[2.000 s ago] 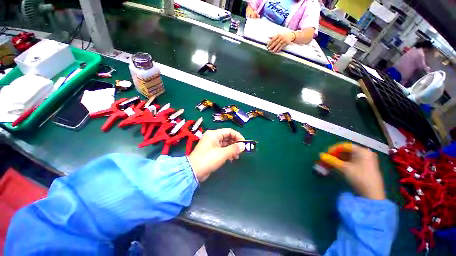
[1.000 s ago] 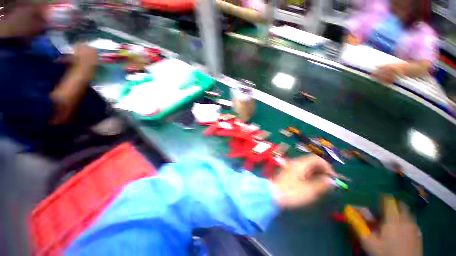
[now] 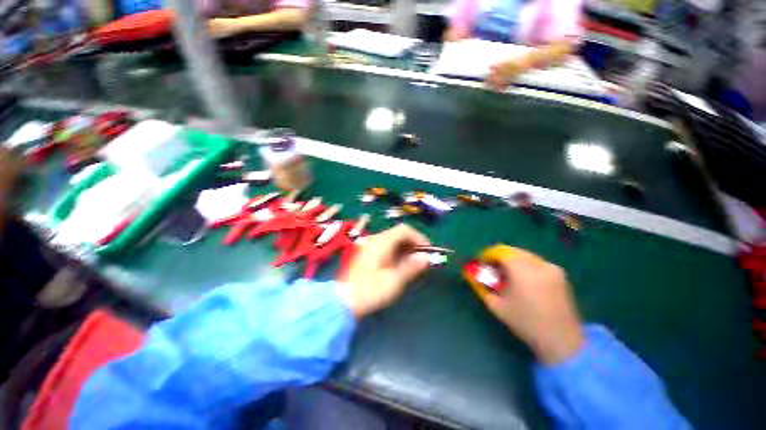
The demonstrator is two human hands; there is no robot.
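My left hand pinches a small thin dark and whitish piece between thumb and fingertips, above the green bench. My right hand, with yellow finger cots, is close to its right and is closed around a red spring clamp with a pale patch. Most of the clamp is hidden by the fingers. The two hands are apart. Several red clamps with pale strips lie in a cluster left of my left hand. Flex-cable modules lie in a loose row behind the hands. The view is blurred.
A labelled bottle stands behind the clamps. A green tray with white items is at left, a dark phone beside it. The conveyor runs behind a pale strip. More red clamps are at the right edge. People sit opposite.
The view swung left, then back. My right hand has come closer to my left hand, and the red clamp now shows in it. My left hand still holds the small piece.
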